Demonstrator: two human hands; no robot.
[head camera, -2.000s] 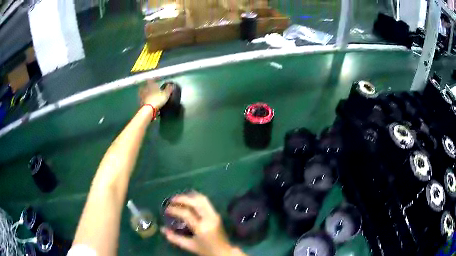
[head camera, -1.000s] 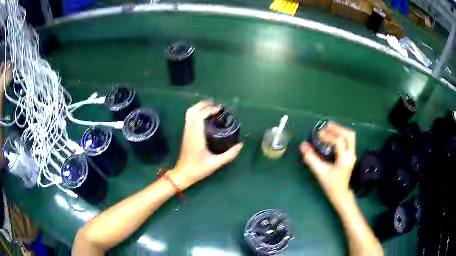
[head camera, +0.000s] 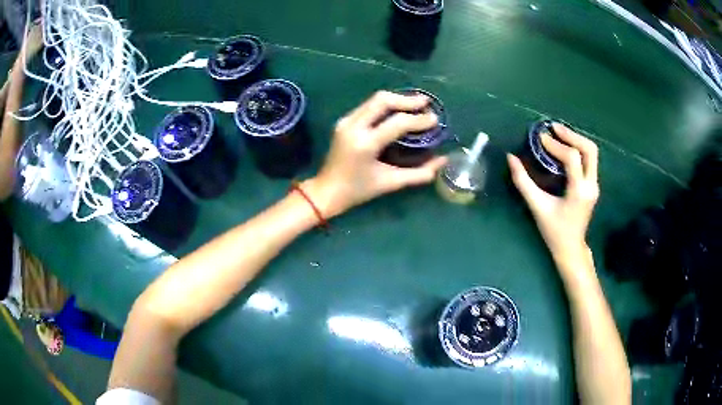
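Observation:
My left hand (head camera: 388, 146), with a red string at the wrist, is around the top of a black cylindrical unit (head camera: 434, 126) standing on the green bench. My right hand (head camera: 558, 178) is around a second black cylindrical unit (head camera: 542, 142) to the right. Between my hands stands a small clear glass bottle (head camera: 461, 178) with yellowish liquid and a white stem. Another black unit (head camera: 480, 327) stands upright nearer to me, its round dark top with silvery rim facing up.
At left, several black units (head camera: 273, 111) stand with white leads attached, beside a tangle of white cables (head camera: 91, 103) and a clear crumpled plastic item (head camera: 47, 178). Another person's arm (head camera: 12, 119) is at the far left. Dark housings (head camera: 645, 237) crowd the right. One unit (head camera: 416, 32) stands at the back.
The view has turned from the housings toward the cables and then moved in closer. My left hand has brought its unit from the bench's far side to beside the bottle.

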